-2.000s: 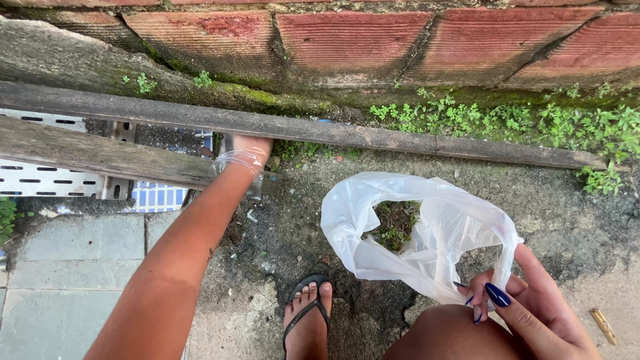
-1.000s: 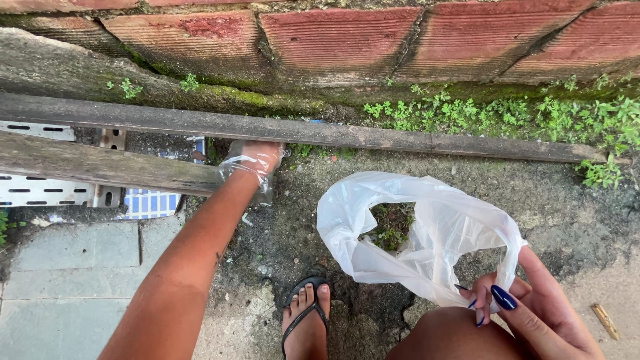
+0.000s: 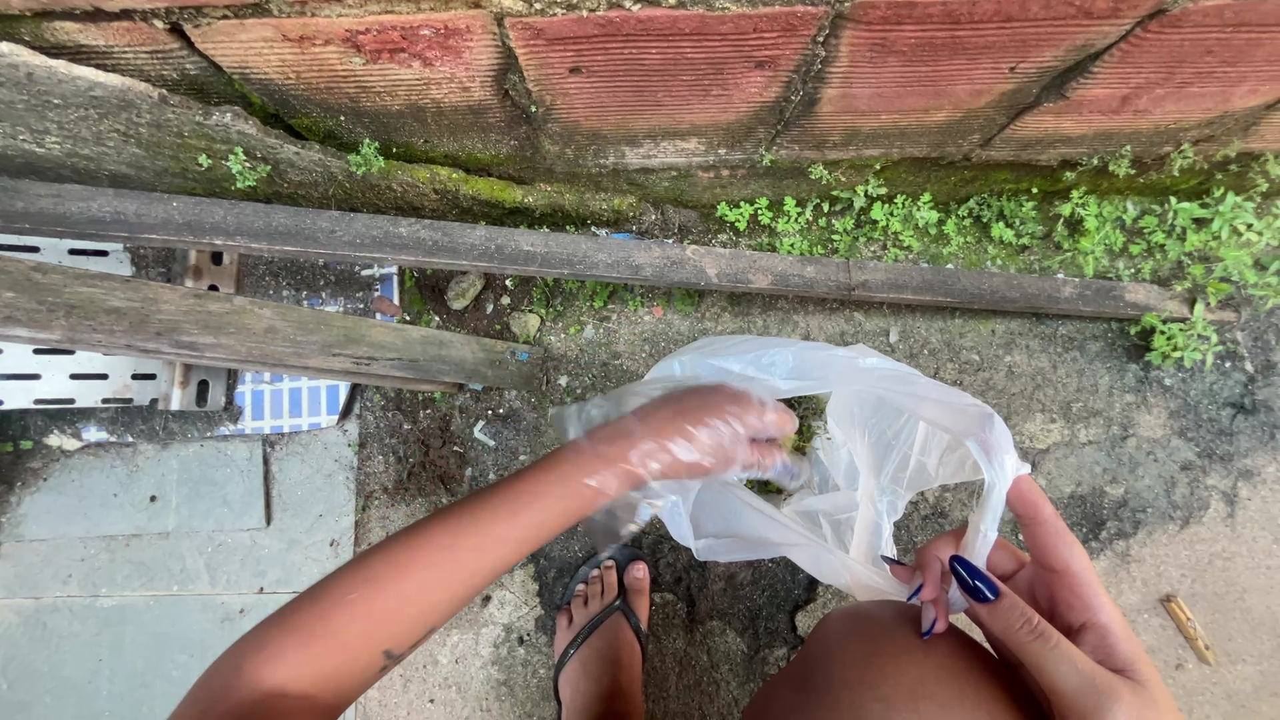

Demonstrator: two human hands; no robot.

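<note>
A white translucent plastic bag (image 3: 870, 400) hangs open at the middle right, with green plant matter (image 3: 808, 420) visible inside. My right hand (image 3: 1040, 590), with dark blue nails, grips the bag's handle at its right side. My left hand (image 3: 700, 435), in a clear disposable plastic glove, is at the bag's mouth with its fingertips over the opening. The fingers are blurred, and whether they hold anything is unclear.
Two weathered wooden planks (image 3: 600, 262) lie along the red brick wall (image 3: 660, 80). Small green weeds (image 3: 900, 225) grow at its foot. Perforated white metal (image 3: 80, 375) lies under the planks. Stones (image 3: 465, 290) sit in soil nearby. My sandaled foot (image 3: 603, 630) is below the bag.
My left hand has moved right, from the ground beside the planks to the bag's mouth. Stones and soil where it was now show. My right hand still holds the bag.
</note>
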